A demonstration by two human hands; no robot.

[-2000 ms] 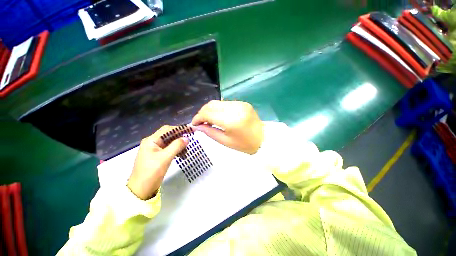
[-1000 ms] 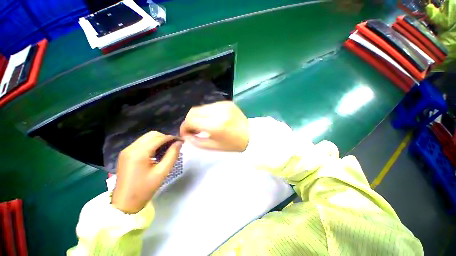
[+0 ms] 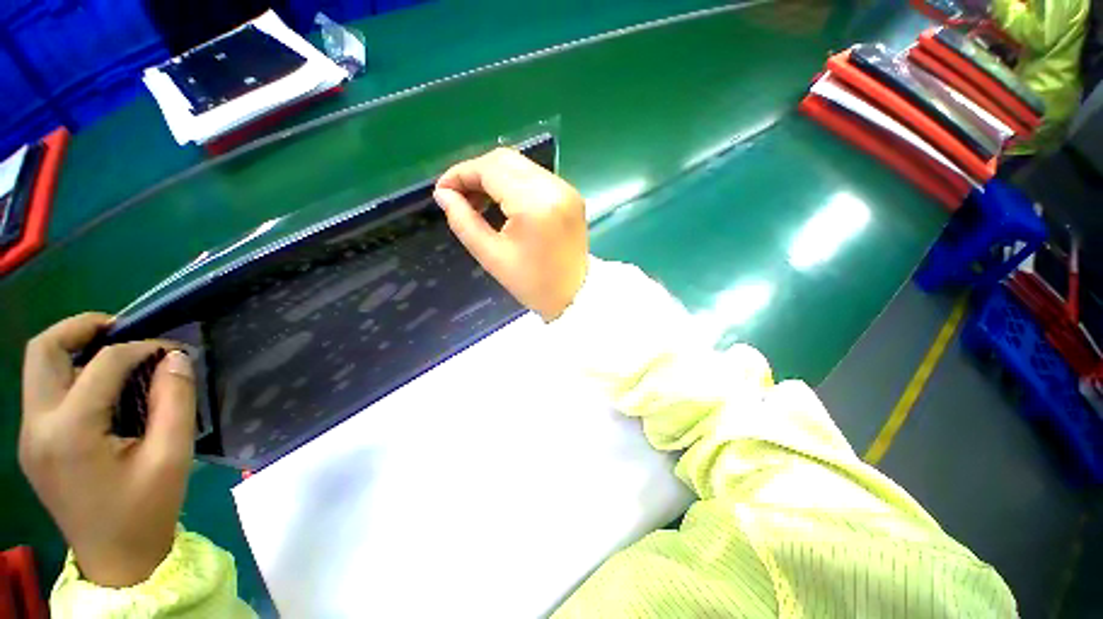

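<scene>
An open laptop's glossy black screen (image 3: 363,308) leans back in front of me, with clear film (image 3: 242,248) along its top edge. A plain white sheet (image 3: 460,472) covers the laptop's base. My left hand (image 3: 115,435) is at the screen's left edge, with the sheet of small black pads (image 3: 136,393) curled between fingers and palm, mostly hidden. My right hand (image 3: 520,224) has thumb and forefinger together at the screen's top edge, right of the middle. Whether a single pad is between these fingertips cannot be seen.
Red foam trays with laptops (image 3: 907,121) stand at the back right. A white-layered stack with a dark panel (image 3: 236,67) lies at the back left. Another red tray (image 3: 42,200) is at the far left. Blue crates (image 3: 986,236) stand beyond the bench's right edge. A person's yellow sleeve (image 3: 1052,73) shows top right.
My hands have parted from over the pad sheet. The left moved left with the sheet to the screen's edge; the right moved up to the top bezel. The screen leans at a different angle.
</scene>
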